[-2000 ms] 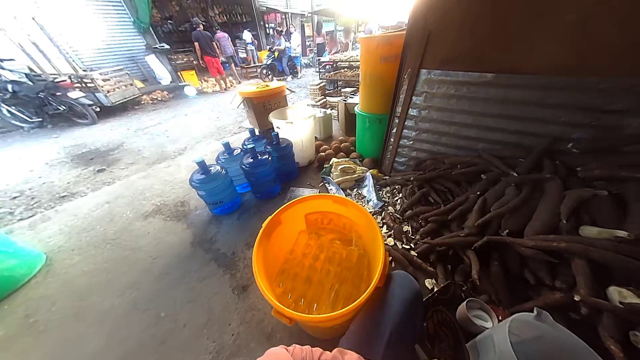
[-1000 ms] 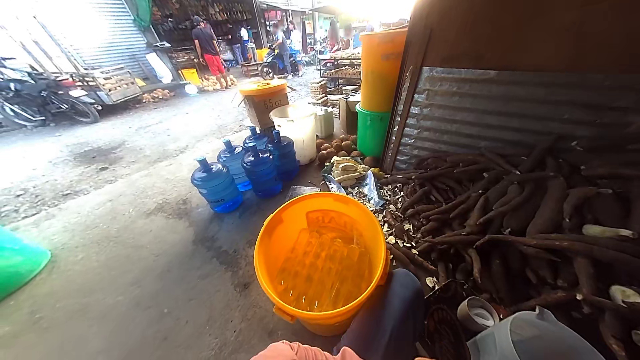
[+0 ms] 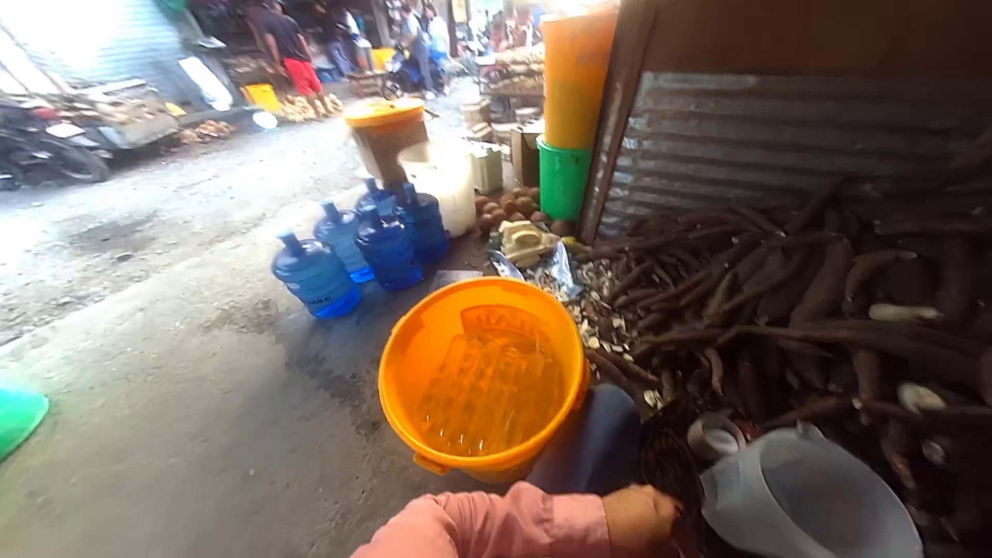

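Note:
My left hand (image 3: 642, 518), below a pink sleeve, is at the bottom edge, right of my knee and beside a translucent plastic container (image 3: 806, 496). Its fingers are bent down and partly out of sight, so what they hold does not show. A large orange plastic tub (image 3: 395, 411) stands in front of me, touching or close to my knee; clear liquid and rows of long, see-through shapes lie inside it. A small pale cup-like vessel (image 3: 714, 438) sits just above my hand. My right hand is not visible.
Blue water jugs (image 3: 314, 279) stand beyond the tub. A pile of brown cassava-like roots (image 3: 775, 294) fills the right side, by a corrugated metal sheet (image 3: 744, 147). Peelings (image 3: 601, 318) lie between tub and roots. A green bucket (image 3: 563, 178) stands behind. People (image 3: 291, 50) are in the distance.
My left arm has come further into view at the bottom and now reaches right, with the hand beside the translucent container. The tub has stayed in place.

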